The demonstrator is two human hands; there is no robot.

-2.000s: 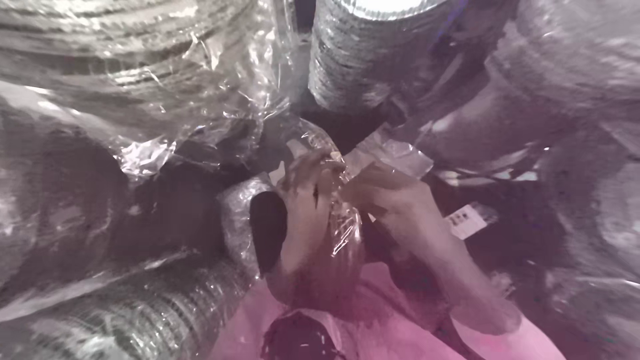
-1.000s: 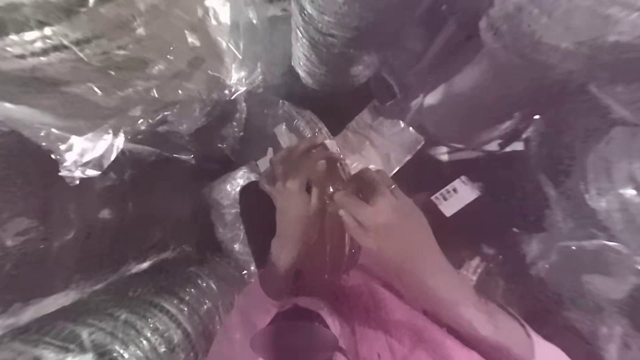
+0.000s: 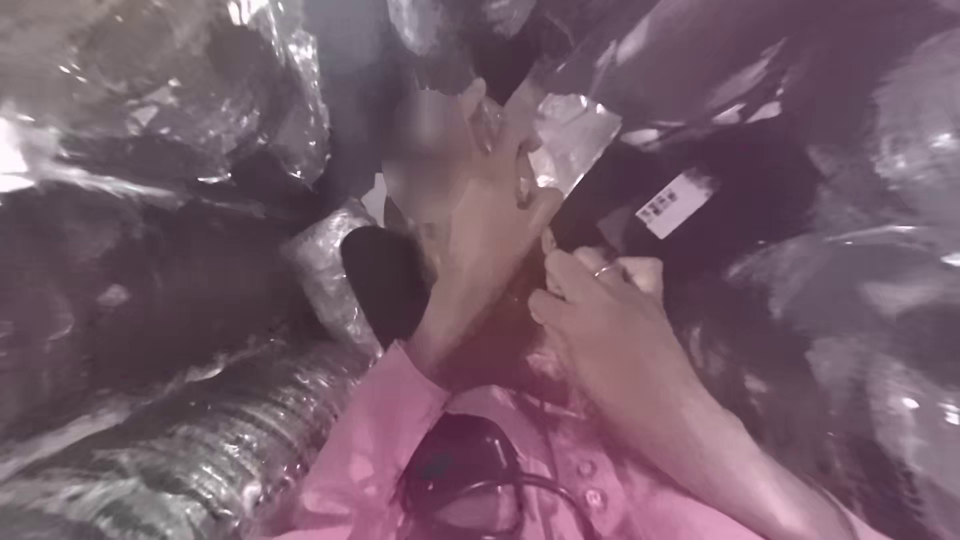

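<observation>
My left hand (image 3: 495,202) reaches forward in the middle of the head view, its fingers spread and bent over a dim, shiny wrapped bundle. Whether it grips anything is blurred. Just right of its wrist, my right hand (image 3: 600,307), with a ring on one finger, has its thumb and fingertips pinched together at the bundle's near part; what is between them is too small to tell. Beyond the left fingers lies a piece of clear plastic film (image 3: 574,139). Crumpled clear plastic (image 3: 330,270) is at the left of the left hand.
Large plastic-wrapped stacks (image 3: 172,97) surround the hands, with a ribbed wrapped roll (image 3: 195,450) at lower left. A white label (image 3: 675,204) bearing print lies at the right. A dark rounded object (image 3: 386,281) is beside my left forearm, and a black device with a cable (image 3: 465,480) hangs at my chest.
My left hand has moved forward and its fingers have spread. My right hand, close beside the left before, is now nearer my body and lower right of it.
</observation>
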